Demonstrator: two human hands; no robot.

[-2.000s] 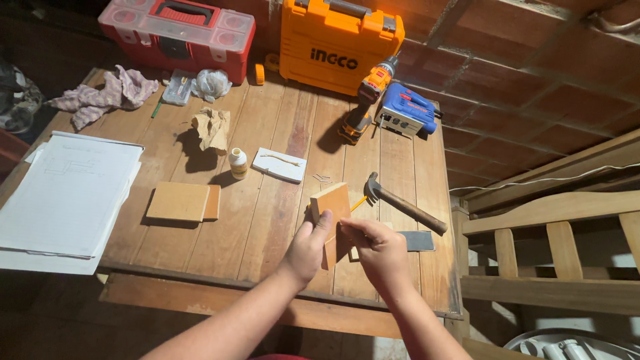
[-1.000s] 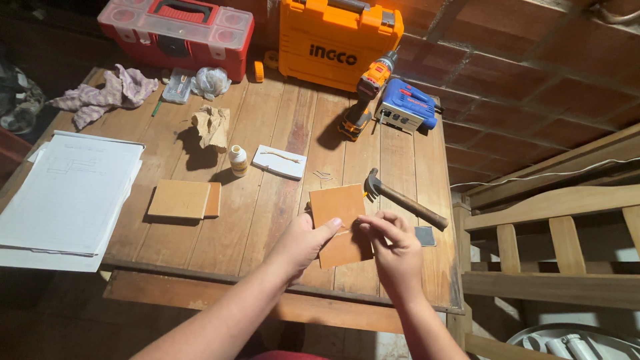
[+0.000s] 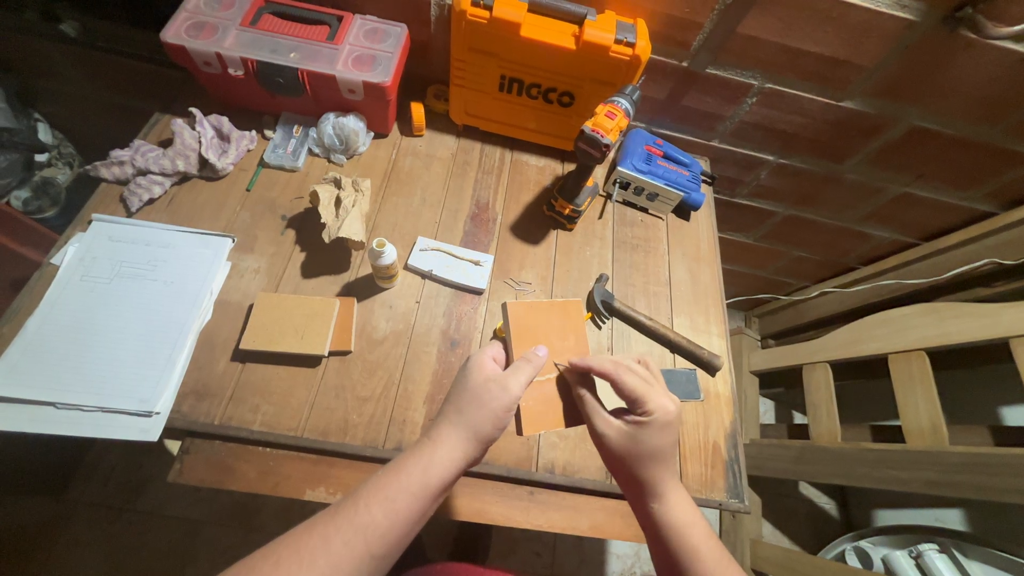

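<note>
My left hand (image 3: 488, 392) grips a flat rectangular wooden board (image 3: 548, 332) by its left edge, thumb on the face. A pale line crosses the board's face. My right hand (image 3: 628, 412) pinches something small and thin, perhaps a nail, its tip near that line. Beyond the board lie several small nails (image 3: 518, 286). A claw hammer (image 3: 656, 328) rests to the right, and a dark sandpaper piece (image 3: 682, 385) lies beside my right hand. Part of a yellow object shows behind the board. Two stacked boards (image 3: 290, 324) sit to the left.
An open glue bottle (image 3: 385, 264), a white piece with a glue-smeared stick (image 3: 450, 264) and crumpled brown paper (image 3: 342, 210) stand mid-table. Behind are a red toolbox (image 3: 288, 64), an orange case (image 3: 544, 72), a cordless drill (image 3: 592, 152) and a blue jigsaw (image 3: 658, 172). Drawing sheets (image 3: 112, 320) lie left.
The board was tilted with its edge showing two seconds ago; its broad face now shows. My right fingers have shifted from the board's right edge onto its face near the pale line.
</note>
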